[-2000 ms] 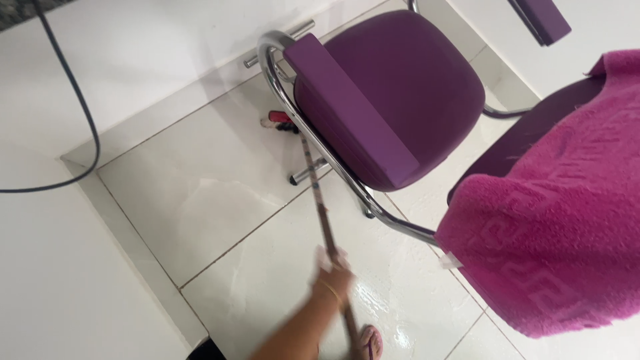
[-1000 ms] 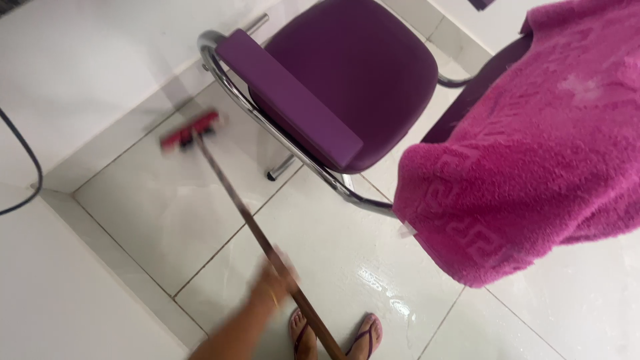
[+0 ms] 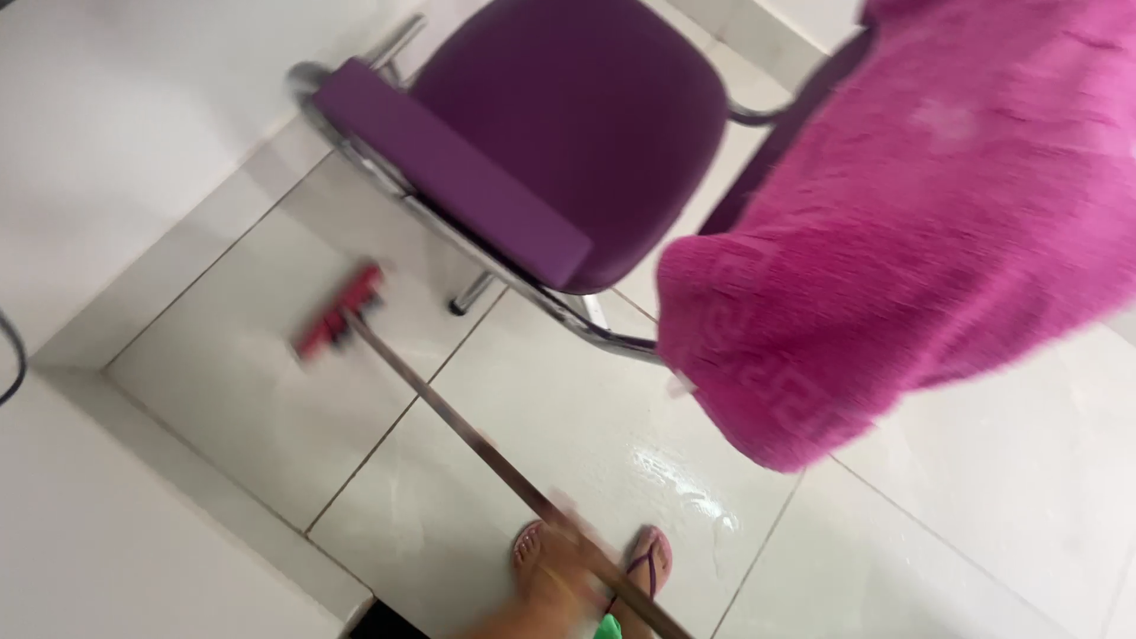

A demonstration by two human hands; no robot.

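Observation:
My left hand (image 3: 568, 541), blurred, comes in from the bottom edge and is closed around the brown wooden handle of a long floor tool (image 3: 470, 435). The handle slants from the lower right up to a red head (image 3: 339, 311) on the pale floor tiles, left of the chair. Blur leaves unclear whether that head is a broom or a squeegee. My right hand is out of view. A purple chair (image 3: 577, 124) with a chrome frame and a padded armrest (image 3: 453, 169) stands beyond the tool. Over its backrest hangs a pink towel (image 3: 905, 248).
My feet in flip-flops (image 3: 652, 559) are at the bottom, near the handle. White walls with a tiled skirting (image 3: 204, 217) meet in a corner at left. A dark cable (image 3: 13, 355) hangs at the left edge. Shiny streaks show on the floor (image 3: 688, 488).
The red head has come away from beside the chair's frame, first to the wall and then back across the tiles toward me. My left hand keeps its hold on the handle. The view has shifted.

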